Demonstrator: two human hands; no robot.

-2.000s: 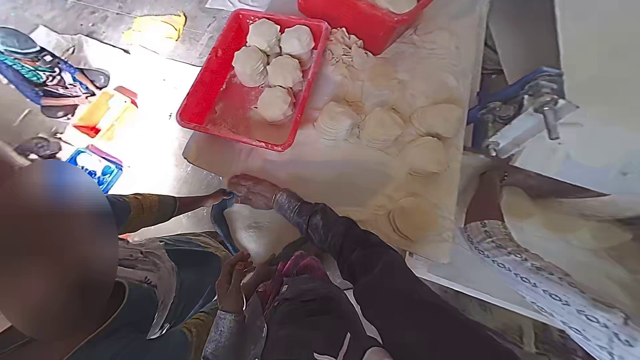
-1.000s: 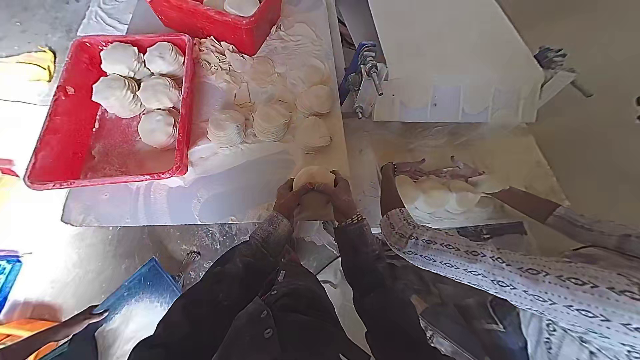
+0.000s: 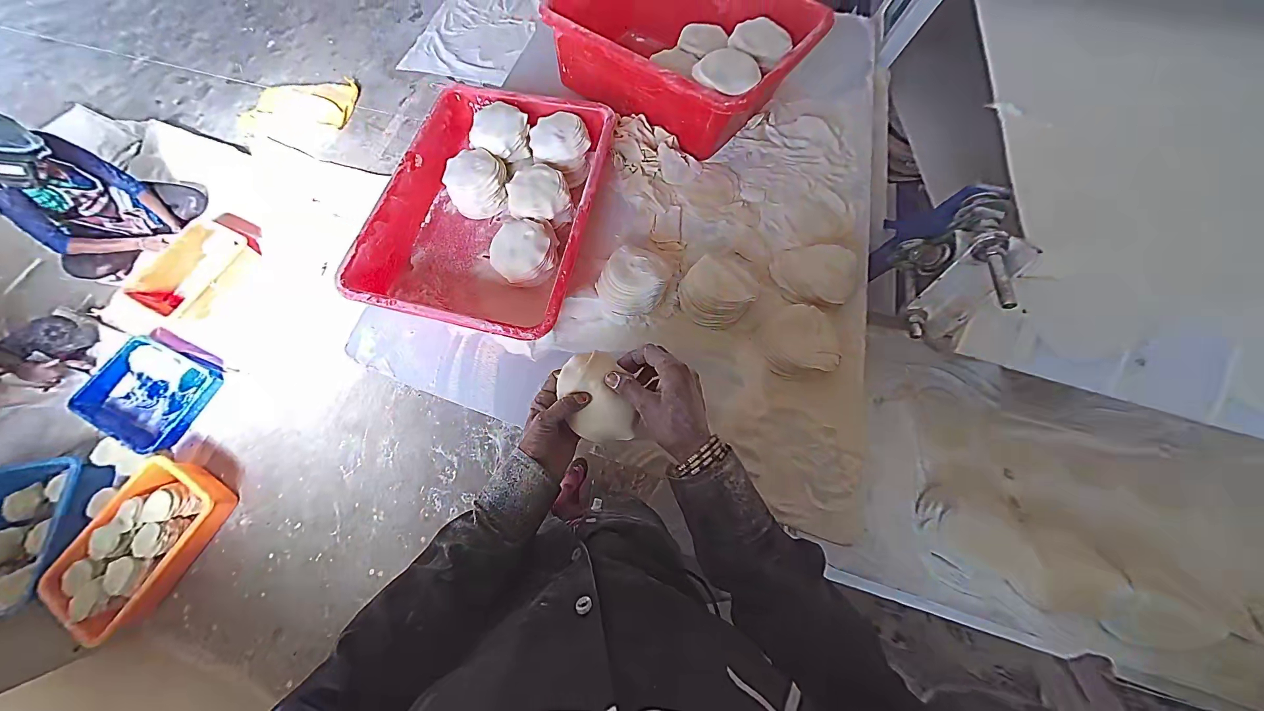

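Between my two hands is a stack of thin round dough sheets [image 3: 600,400], held just over the near edge of the floured table. My left hand [image 3: 555,420] grips its left side, thumb on top. On the right side, my right hand [image 3: 667,395] pinches the rim with thumb and fingers. Beyond my hands stand more stacks of dough rounds [image 3: 633,281] on the table, with a heap of dough scraps [image 3: 652,148] behind. A red plastic tray [image 3: 430,232] to the left holds several dough stacks [image 3: 521,251].
A deeper red tub [image 3: 632,84] with dough rounds stands at the back. Metal machine parts with bolts [image 3: 987,242] jut out at the table's right. On the floor at left are an orange crate [image 3: 212,494] and a blue crate [image 3: 148,395]; a person [image 3: 89,197] sits farther off.
My two hands and the dough have moved left along the table's near edge since one second ago. Two seconds ago, my hand was near another person's at the table's left. The view has swung between frames.
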